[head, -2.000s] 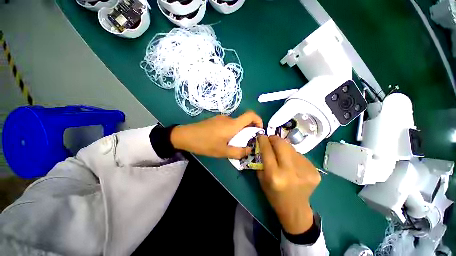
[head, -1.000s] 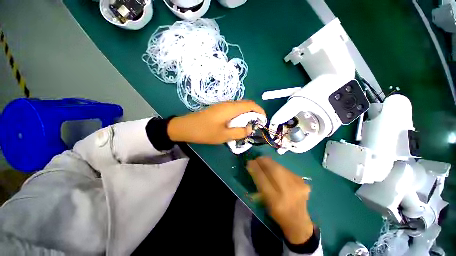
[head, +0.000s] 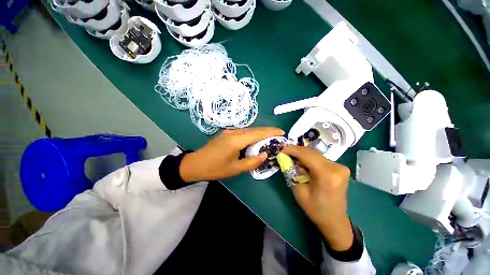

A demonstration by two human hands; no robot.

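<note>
My left hand [head: 220,154] holds a white rear housing cover [head: 260,173] with a circuit board and wires inside, its opening facing up. My right hand [head: 322,185] holds a yellow-handled hand tool [head: 287,163] with a silvery wrap; the fingertips are at the cover's right edge. The tool's tip is hidden. The white camera body [head: 349,121] lies just right of the cover, its round cavity open, showing wires and metal. Its black lens panel [head: 368,106] faces up. A white antenna [head: 294,105] sticks out to the left.
Tangled white rings [head: 212,88] lie left of the camera. Stacked housing covers [head: 185,21] stand at the upper left, with a cover holding a board [head: 136,41] beside them. Other camera units [head: 424,145] lie at right. A blue stool [head: 51,172] stands left of the bench [head: 268,207].
My right hand has moved from below the cover up to its right edge, with the yellow tool now clearly visible. The cover is tipped more open to view. More stacked covers show at top.
</note>
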